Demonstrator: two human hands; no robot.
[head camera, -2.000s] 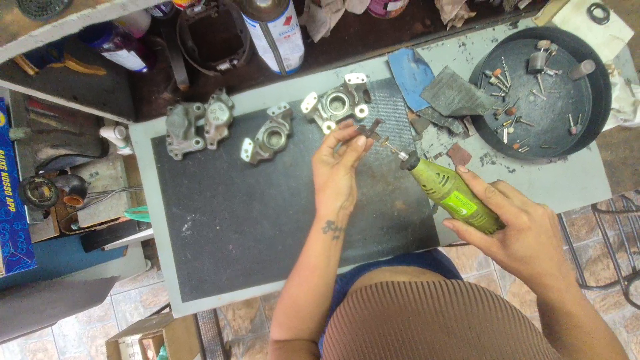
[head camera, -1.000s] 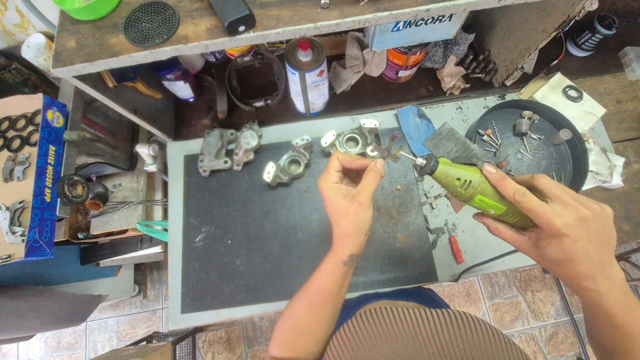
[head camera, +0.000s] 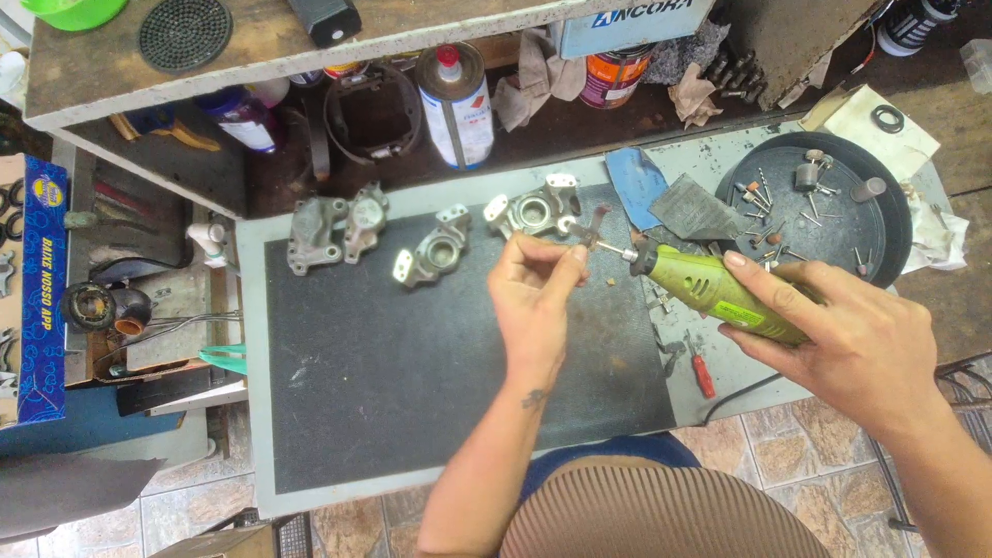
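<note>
My left hand (head camera: 539, 283) pinches a small thin metal piece (head camera: 587, 235) between thumb and fingers, above the black rubber mat (head camera: 457, 372). My right hand (head camera: 829, 318) is wrapped around a green rotary tool (head camera: 713, 293), whose bit points left and lies at or very near the metal piece; contact cannot be told. Just behind my left fingers rests a metal caliper housing (head camera: 535, 208) with a round bore. Another caliper half (head camera: 435, 246) lies to its left, and farther left are two more caliper parts (head camera: 316, 232) side by side.
At the right stands a round black tray (head camera: 837, 232) holding several rotary bits. Blue and grey abrasive sheets (head camera: 635, 188) lie beside it. A red-handled screwdriver (head camera: 702, 376) and a black cord are near the front edge. A solvent can (head camera: 457, 108) stands under the wooden shelf (head camera: 263, 46).
Both hands stay close together, with the metal piece and the rotary tool still held. The metal piece's tilt has changed slightly. The view has shifted, showing more of the shelf than two seconds ago.
</note>
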